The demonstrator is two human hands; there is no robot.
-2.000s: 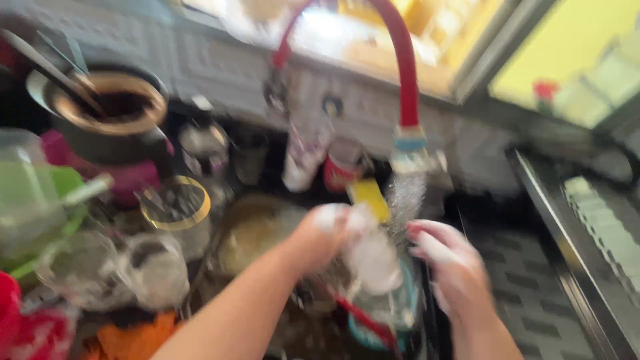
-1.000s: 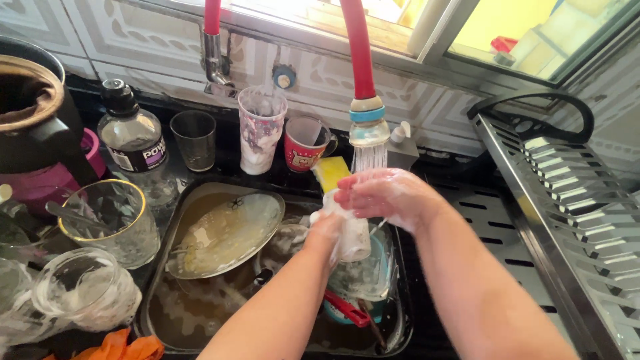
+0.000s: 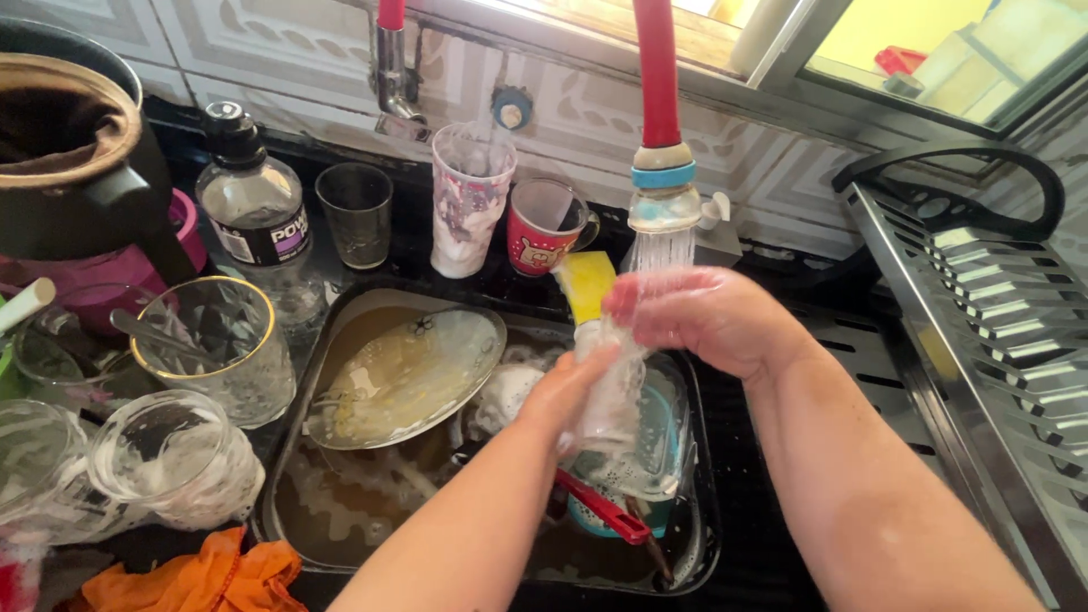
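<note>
Water runs from the faucet's spray head (image 3: 663, 200), which hangs on a red hose, over both hands. My left hand (image 3: 565, 395) holds a wet, whitish, soapy cup or glass (image 3: 610, 408) over the sink. Under the stream, my right hand (image 3: 693, 319) has its fingers bent near the cup's upper end; whether they touch it is hard to tell. A yellow sponge (image 3: 588, 285) stands just behind the hands. Below, the sink (image 3: 280, 476) contains murky water, a tilted glass plate (image 3: 416, 382), a teal container (image 3: 671, 416) and a red handle (image 3: 603, 507).
Left of the sink stand soapy glasses (image 3: 161, 467), a gold-rimmed glass (image 3: 221, 357) with a spoon, and an orange cloth (image 3: 204, 578). A plastic bottle (image 3: 255, 204), dark glass (image 3: 354, 217), patterned cup (image 3: 472, 204) and red mug (image 3: 544, 229) line the back. A metal dish rack (image 3: 952, 365) is at right.
Two seconds ago my hands were farther apart, both foamy, with my right hand beside the stream. Now my right hand is under the water near the cup, with less foam on it.
</note>
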